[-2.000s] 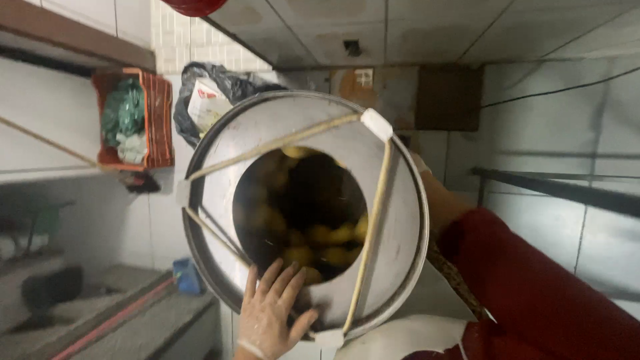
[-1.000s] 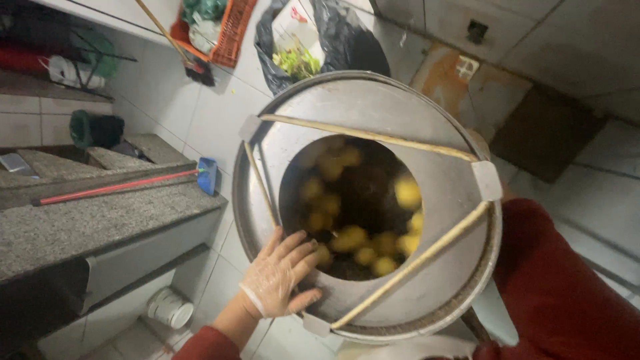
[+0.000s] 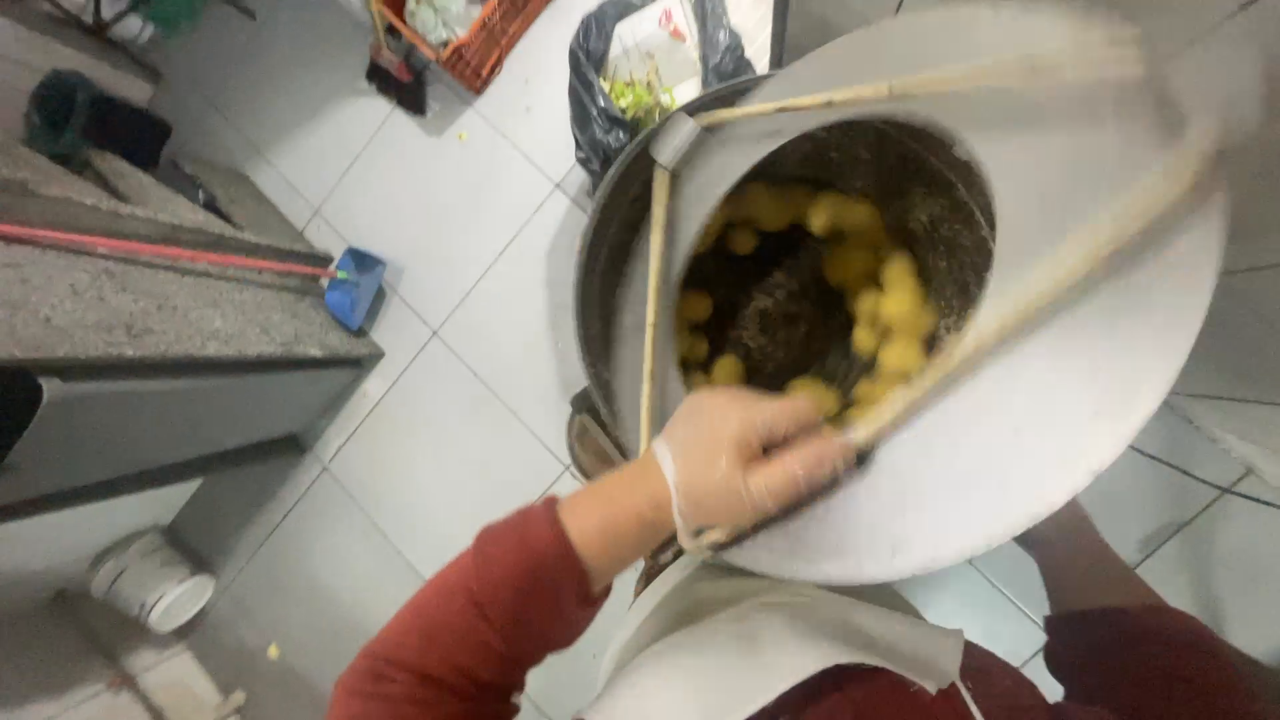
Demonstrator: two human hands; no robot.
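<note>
A round metal drum [image 3: 605,260] holds several yellow, potato-like pieces [image 3: 900,310], blurred around its dark bottom. Its wide ring-shaped metal cover [image 3: 1090,400] sits off-centre, shifted to the right, and is blurred at that side. Yellowish strips [image 3: 650,310] with pale corner pieces form a triangle on the cover. My left hand [image 3: 755,455], in a clear glove, is closed on the cover and strip at the lower edge of the opening. Of my right arm only the forearm shows, below the cover at the right; the hand is hidden.
Left of the drum are a granite ledge [image 3: 180,310], a blue dustpan [image 3: 354,288] with a red handle and a white bucket [image 3: 155,585]. Behind stand a black bag [image 3: 590,100] with green scraps and an orange crate [image 3: 490,50]. A cable crosses the tiles at right.
The cover has moved to the right off the drum, where it sat centred before. My left hand, spread flat on it earlier, has closed on it. The view has turned.
</note>
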